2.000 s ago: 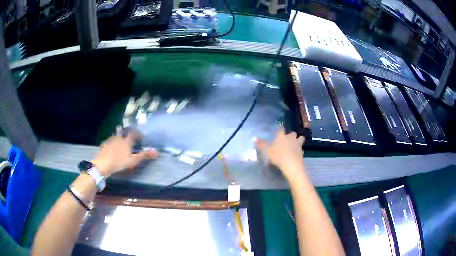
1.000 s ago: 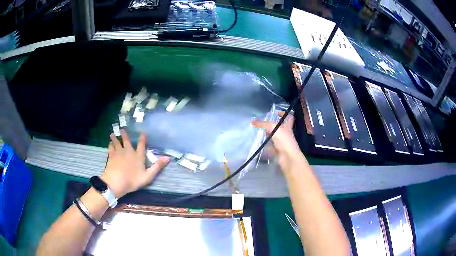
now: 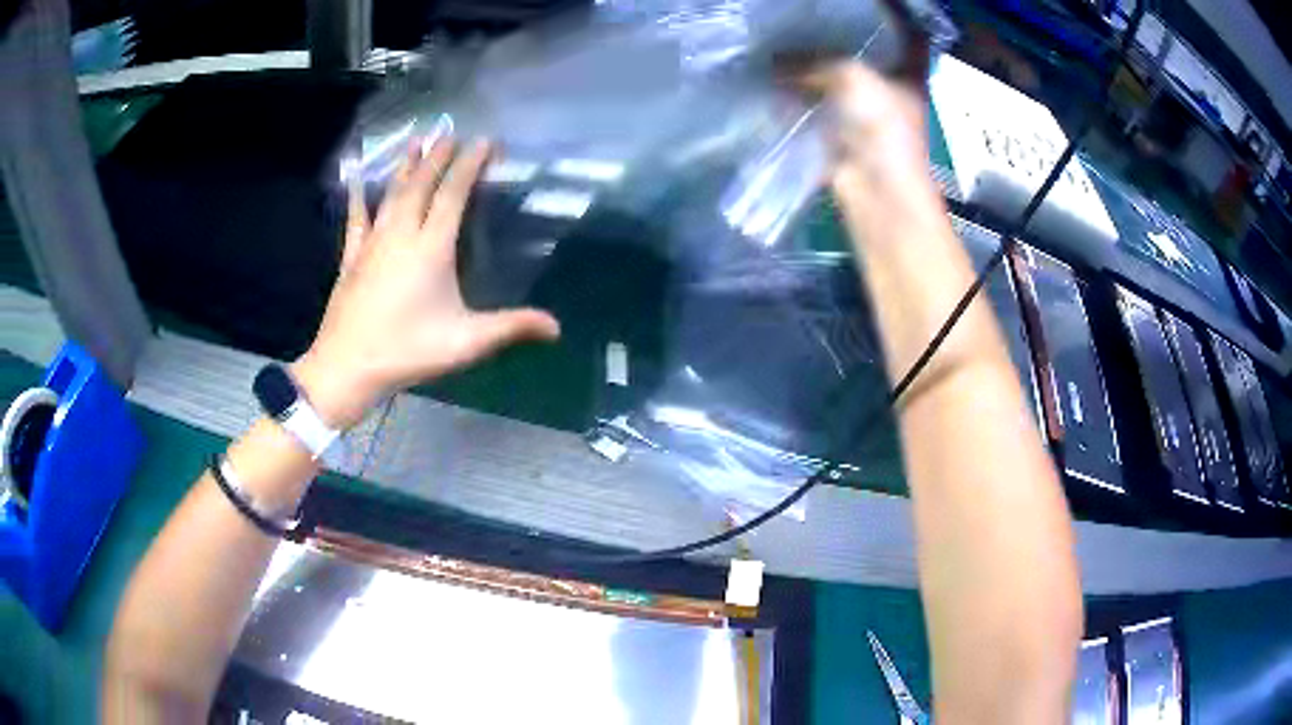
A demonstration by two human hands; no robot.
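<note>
A large clear plastic film (image 3: pixel 609 85) is lifted and blurred above the back of the bench, with small white bits on and under it. My right hand (image 3: pixel 857 121) is closed on the film at the upper middle right. My left hand (image 3: pixel 411 290) is spread flat against the film's left part, fingers apart, thumb pointing right. A bright LCD panel (image 3: pixel 482 652) lies in front in a black tray, with a copper strip along its far edge and a white tab (image 3: pixel 744 582) at its right end.
A blue tape dispenser (image 3: pixel 85 489) stands at the left edge. Scissors (image 3: pixel 896 677) lie right of the panel, partly behind my right forearm. More panels (image 3: pixel 1070 368) in black trays stand at the right. A grey rail (image 3: pixel 482 460) and a black cable (image 3: pixel 942 333) cross the view.
My right hand has raised the film up and away from the green surface. My left hand has moved forward from the rail onto the film. Some white bits have shifted with it.
</note>
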